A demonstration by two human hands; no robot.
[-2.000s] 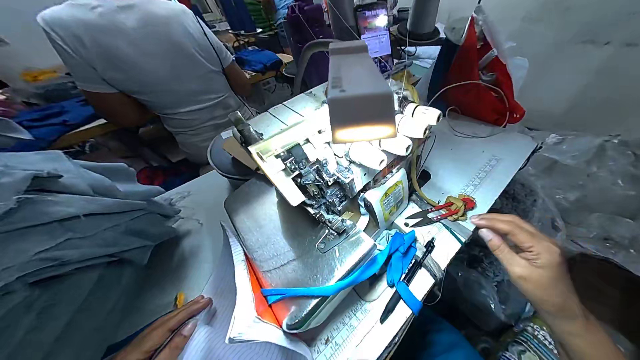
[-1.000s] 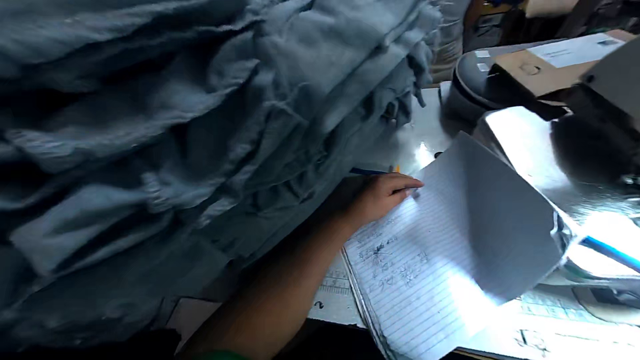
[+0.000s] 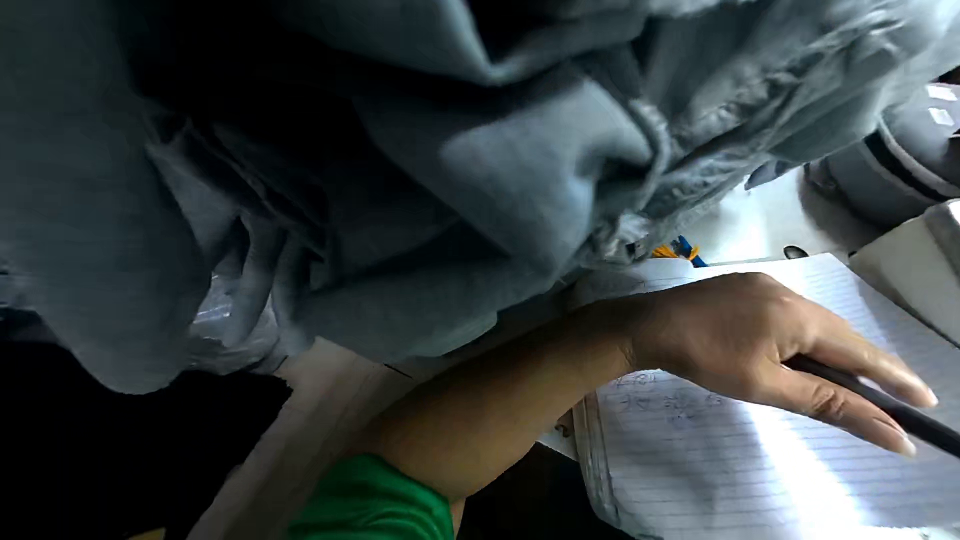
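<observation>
A lined paper notebook (image 3: 675, 465) lies open at the lower right, with handwriting on its page. Across it, palm down, rests my left hand (image 3: 757, 337), its arm reaching in from the lower left in a green sleeve. Between two of its fingers is a dark pen (image 3: 885, 405), which runs out past the right edge of the view. My right hand is not in view.
A large heap of grey fabric (image 3: 465, 172) fills the upper left and middle, close above my forearm. Beyond the notebook are a small blue and yellow item (image 3: 679, 251) and a grey rounded machine part (image 3: 892, 165) on the white table (image 3: 750, 225).
My left hand has moved from the notebook's edge onto the page, and a dark pen now shows in it. The raised page has come down. The view has swung left since the earliest frame.
</observation>
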